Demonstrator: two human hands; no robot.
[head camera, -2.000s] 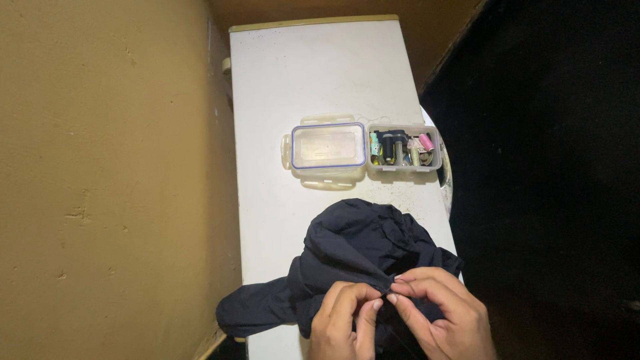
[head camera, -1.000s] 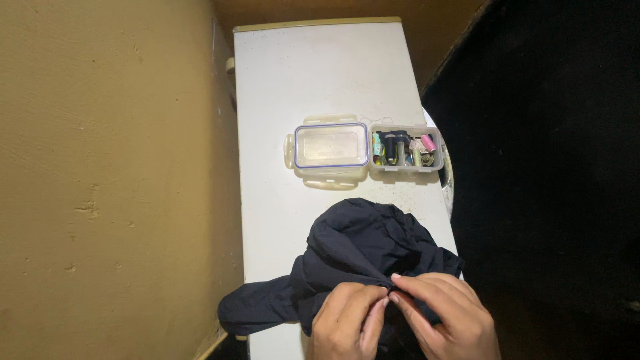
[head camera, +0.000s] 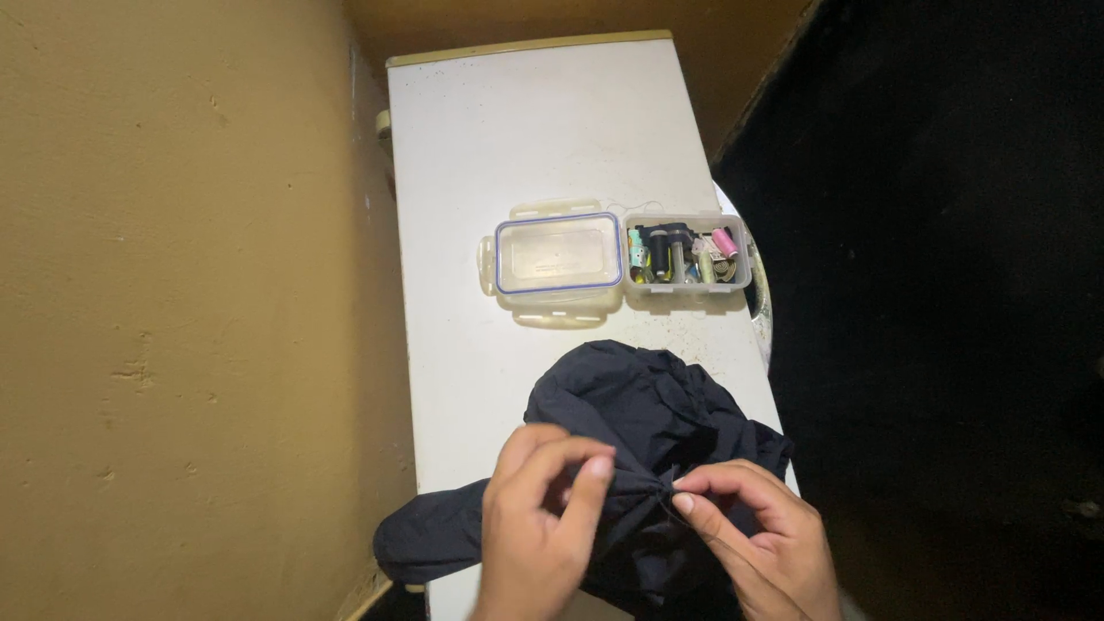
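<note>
A dark navy cloth garment (head camera: 621, 397) lies bunched over the near end of the white table. My right hand (head camera: 759, 526) pinches a gathered bit of the garment between thumb and forefinger, with a thin dark thread looping beside the fingertips. Whether a needle is there cannot be told. My left hand (head camera: 548, 509) is raised over the cloth to the left of that pinched spot, thumb and forefinger slightly apart, and nothing shows between them.
Beyond the garment on the white table (head camera: 535, 121) stands a clear plastic box (head camera: 686, 288) of thread spools, including a pink spool (head camera: 724, 243) and a black spool (head camera: 660, 254). Its blue-sealed lid (head camera: 559, 254) lies beside it. A tan wall (head camera: 172, 302) runs along the left.
My left hand has come away from the pinched cloth, moving left, and its fingers have parted. The right hand stays at the cloth.
</note>
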